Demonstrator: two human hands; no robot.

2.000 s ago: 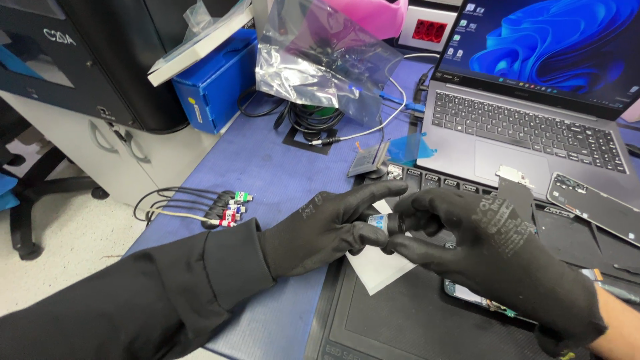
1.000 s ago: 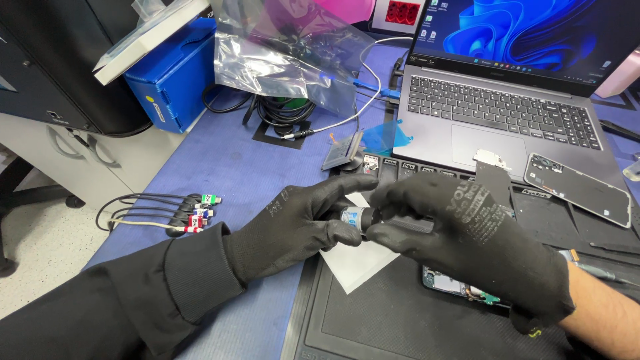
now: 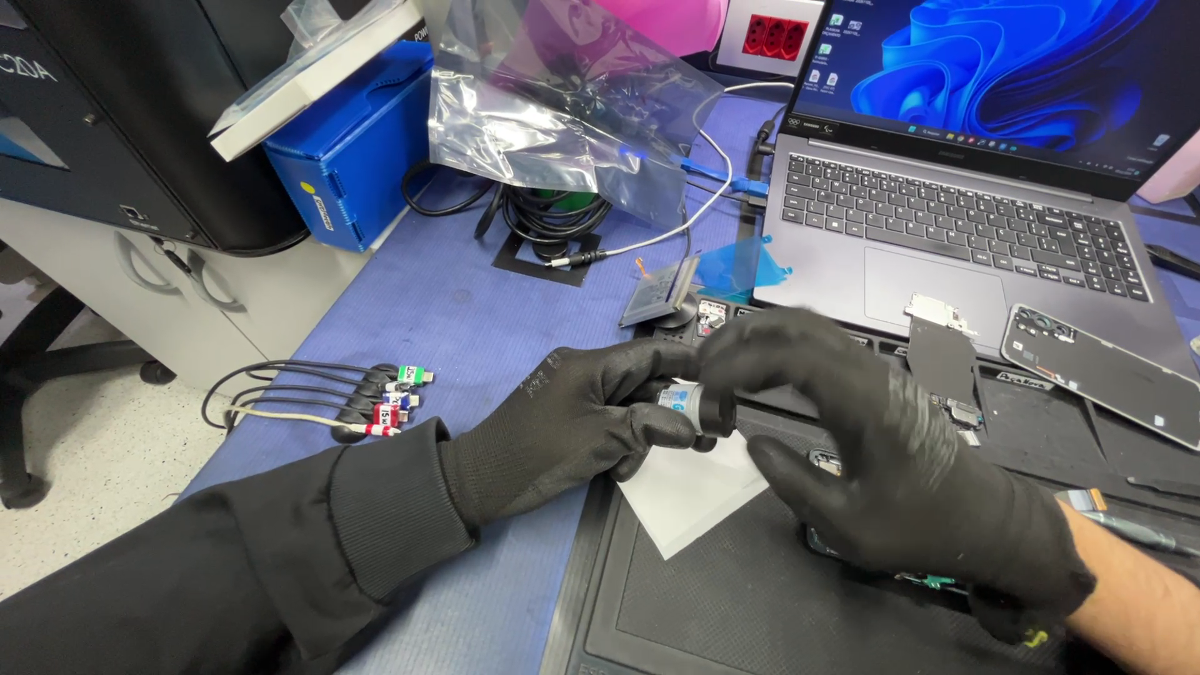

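Observation:
My left hand (image 3: 581, 422), in a black glove, is closed around a small cylindrical container (image 3: 682, 403) with a black end and a blue-and-white label. Just right of it, my right hand (image 3: 853, 450), gloved too and slightly blurred, has its thumb and fingers apart with nothing visible between them. A white paper square (image 3: 689, 492) lies under the hands on a black work mat (image 3: 731, 600). Partly hidden below my right hand is an opened phone body (image 3: 825, 544) with a green circuit part showing.
An open laptop (image 3: 844, 262) stands behind the mat. A phone back panel (image 3: 1106, 375) rests at its right front corner. Labelled cables (image 3: 375, 403) lie at left. Farther back are a blue box (image 3: 347, 150), a clear plastic bag (image 3: 562, 103), coiled black cable (image 3: 553, 220) and a phone battery (image 3: 661, 291).
My right hand has come away from the container's black end, and its fingers have spread. My left hand still holds the container.

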